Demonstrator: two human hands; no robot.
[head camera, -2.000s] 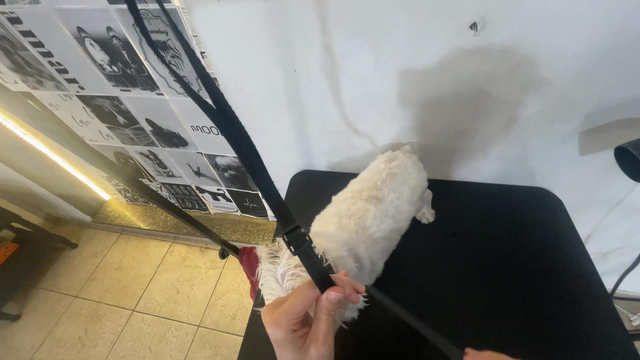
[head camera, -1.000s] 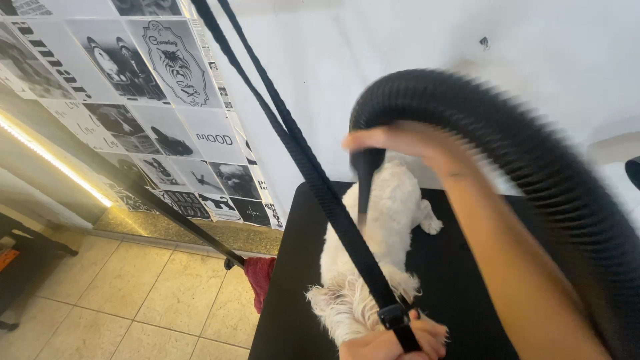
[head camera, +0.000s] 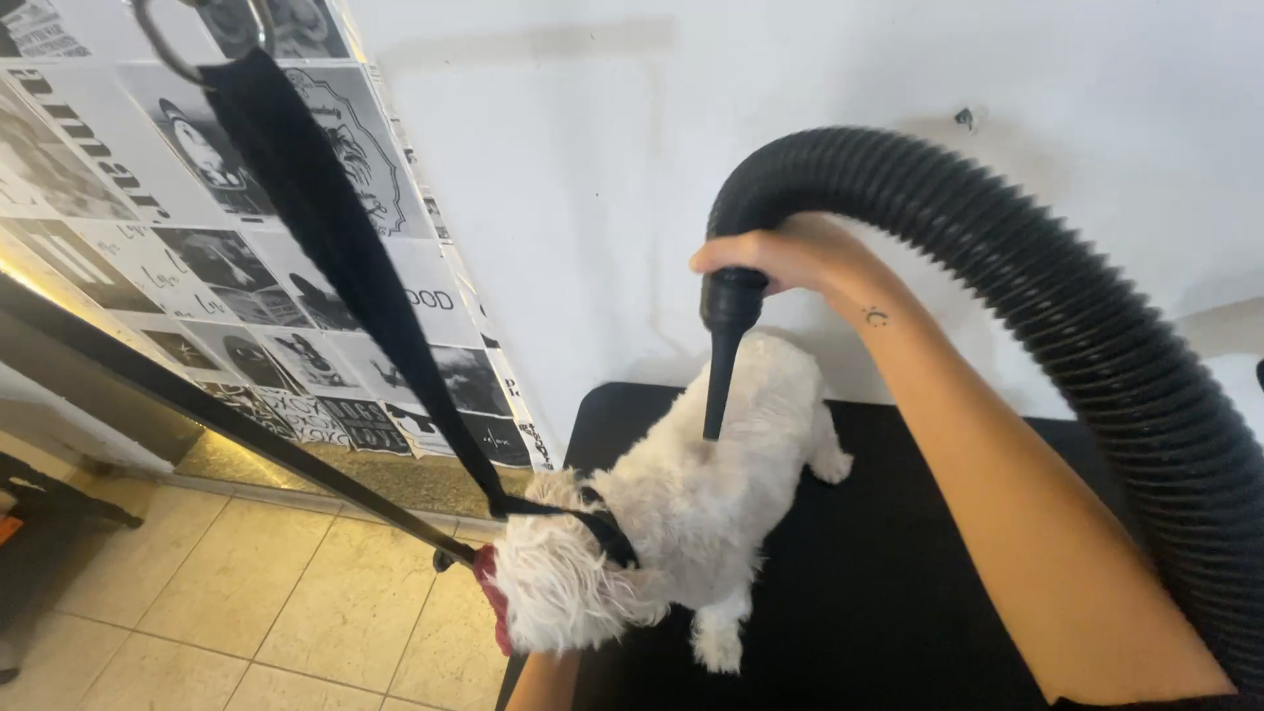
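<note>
A white, curly-coated dog (head camera: 731, 484) stands on a black grooming table, a black grooming loop (head camera: 610, 528) around its neck, with the strap (head camera: 336, 237) rising from it to a metal ring at the upper left. My right hand (head camera: 780, 259) is closed around the end of a black corrugated dryer hose (head camera: 1027, 257). The tapered black nozzle (head camera: 724, 365) points down at the dog's back, its tip at the fur, which looks parted there. My left forearm (head camera: 543, 679) comes up from the bottom edge beneath the dog's head; the hand itself is hidden behind the head.
A black metal bar (head camera: 247, 420) runs diagonally at the left, with a dark red cloth (head camera: 491, 592) near its lower end by the dog's muzzle. The grooming table (head camera: 908, 592) adjoins a white wall (head camera: 553, 178). Printed paper covers the wall at the left, above a tiled floor (head camera: 267, 602).
My left hand has left the strap's buckle and gone beneath the dog's head. The hose, absent two seconds ago, is in my right hand, its nozzle at the dog's back. The loop now shows around the neck.
</note>
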